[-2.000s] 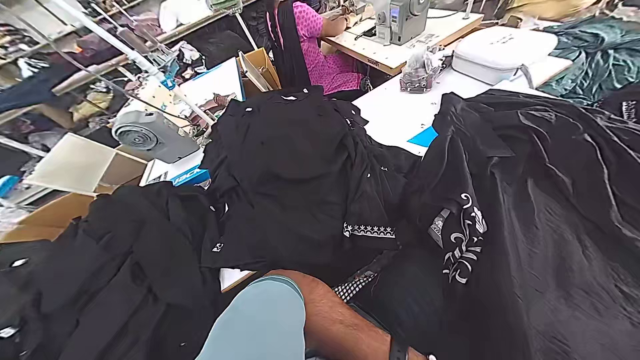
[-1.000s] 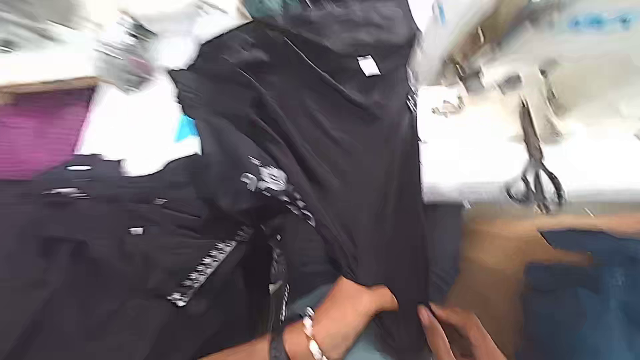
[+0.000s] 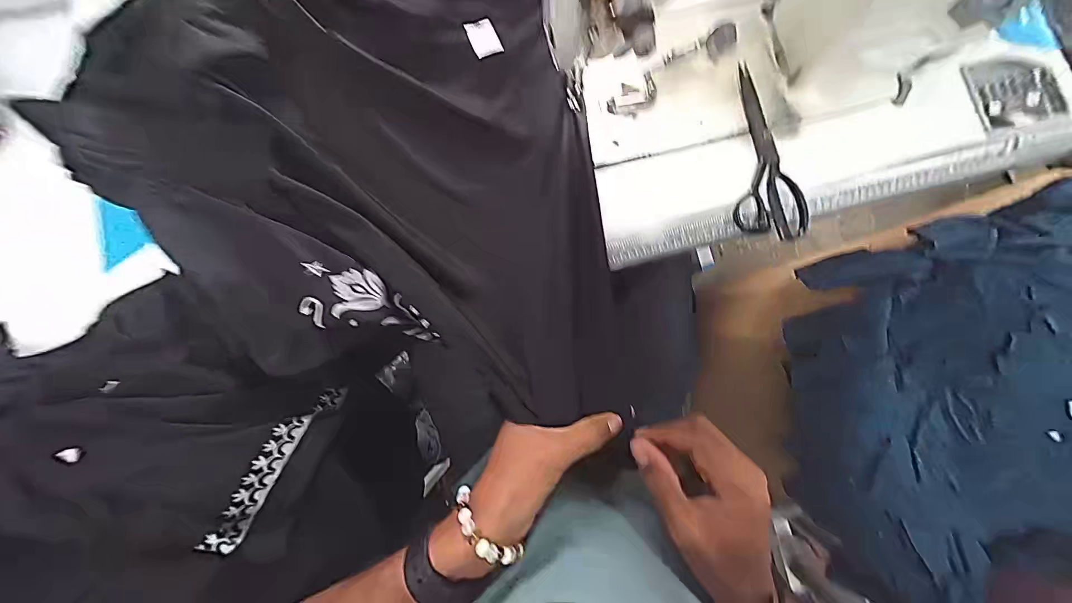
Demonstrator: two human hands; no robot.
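Observation:
A black garment [image 3: 469, 218] with a small white label and a pale embroidered flower [image 3: 360, 291] spreads from the top of the view down to my hands. My left hand [image 3: 553, 469], with a beaded bracelet and a dark wristband, is shut on its lower edge, thumb on top. Close to its right, my right hand [image 3: 703, 494] has thumb and index finger pinched together at the cloth's edge; whether cloth is between them cannot be told. Another black garment [image 3: 151, 469] with a patterned white trim lies at the lower left.
Black-handled scissors [image 3: 770, 176] lie on the white sewing machine bed [image 3: 670, 201] at the upper right. Dark blue cloth [image 3: 930, 377] is heaped at the right beside a brown surface [image 3: 737, 360]. A blue patch [image 3: 124, 233] shows on the white table at the left.
The view has swung far to the right since two seconds ago. Both hands hold close together at the garment's lower edge, as one second ago; the right fingertips are now more bent.

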